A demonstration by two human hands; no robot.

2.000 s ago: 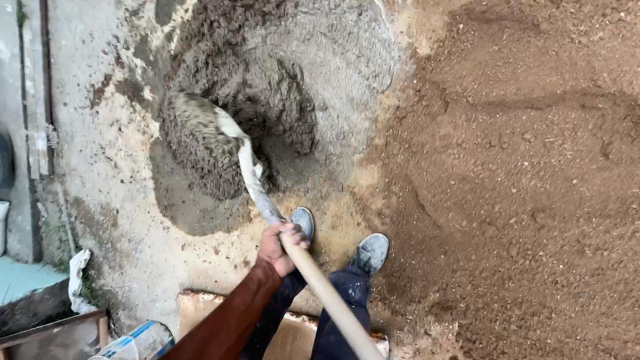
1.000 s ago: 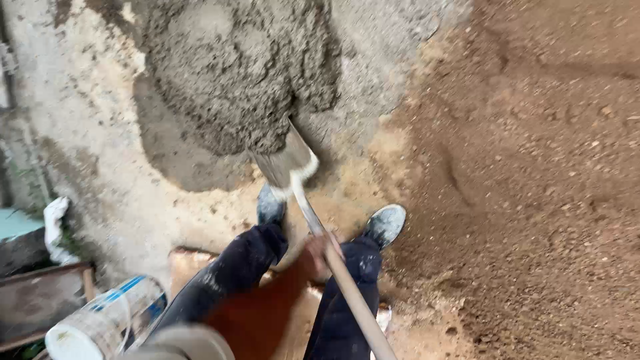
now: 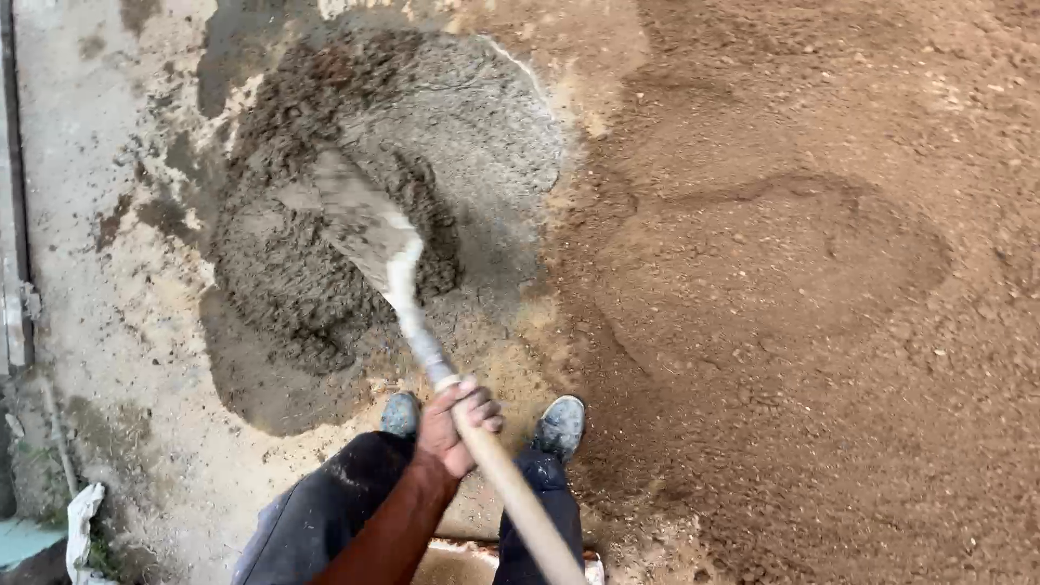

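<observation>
My left hand (image 3: pixel 459 426) is wrapped around the lower part of the wooden handle of a shovel (image 3: pixel 520 504), just below the metal socket. The blade (image 3: pixel 366 219), blurred and smeared with grey, lies over a heap of wet grey mortar (image 3: pixel 276 268) on the ground. A paler, flatter patch of the mix (image 3: pixel 479 106) spreads to the upper right of the blade. The handle runs out of view at the bottom edge, and my right hand is not seen.
Loose brown sand (image 3: pixel 772 325) covers the whole right side. My two shoes (image 3: pixel 561 426) stand between the mortar and the bottom edge. A whitish crumpled piece (image 3: pixel 81 528) lies at the lower left, and a long dark bar (image 3: pixel 16 203) runs along the left edge.
One second ago the shovel blade was at the heap's near edge by my feet; now it is farther forward, over the heap. The view has shifted, and the bucket is out of it.
</observation>
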